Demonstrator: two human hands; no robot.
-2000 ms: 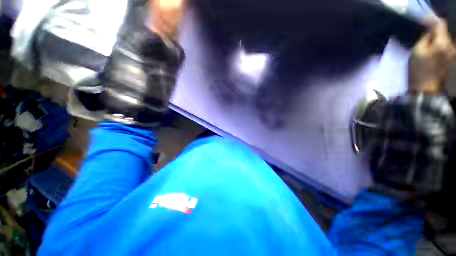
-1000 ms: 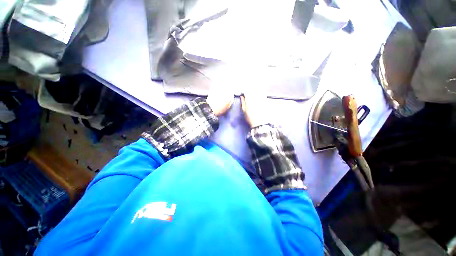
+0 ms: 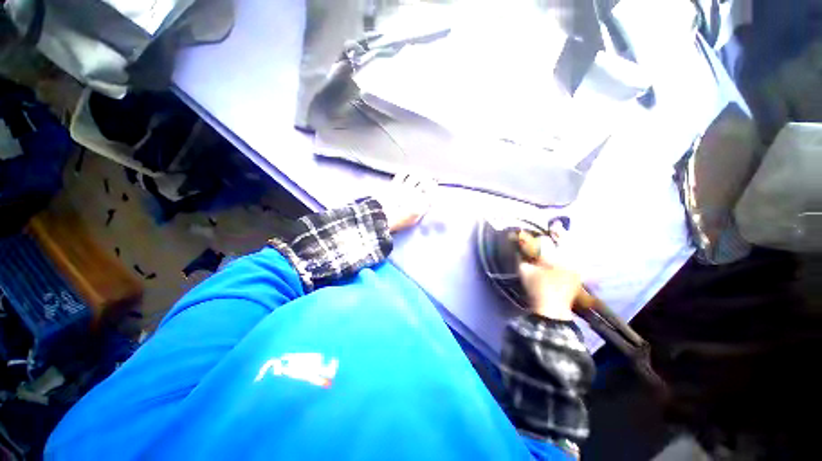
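A large grey garment (image 3: 532,178), glared to white over much of its surface, lies spread on the pale lavender ironing table, its hem towards me. My left hand (image 3: 411,202) is at the near hem, left of centre. Its fingertips wash out in the glare, so I cannot tell whether they pinch the cloth or rest on it. My right hand (image 3: 552,288) is closed on the handle of the dark, pointed steam iron (image 3: 496,252). The iron is slightly blurred, right of my left hand and just on the near side of the hem. The hand hides most of the handle.
The ironing table's (image 3: 245,151) near edge runs diagonally below my hands. The iron's cord (image 3: 617,331) trails off its right side. A rounded padded form (image 3: 721,185) stands at right. Grey garments (image 3: 90,45) lie at upper left. A blue crate (image 3: 45,288) and orange-brown wooden piece (image 3: 86,266) are on the floor.
My right hand has left the hem and taken hold of the iron, which has moved left towards my left hand. My left hand stays near the hem. The view has shifted slightly.
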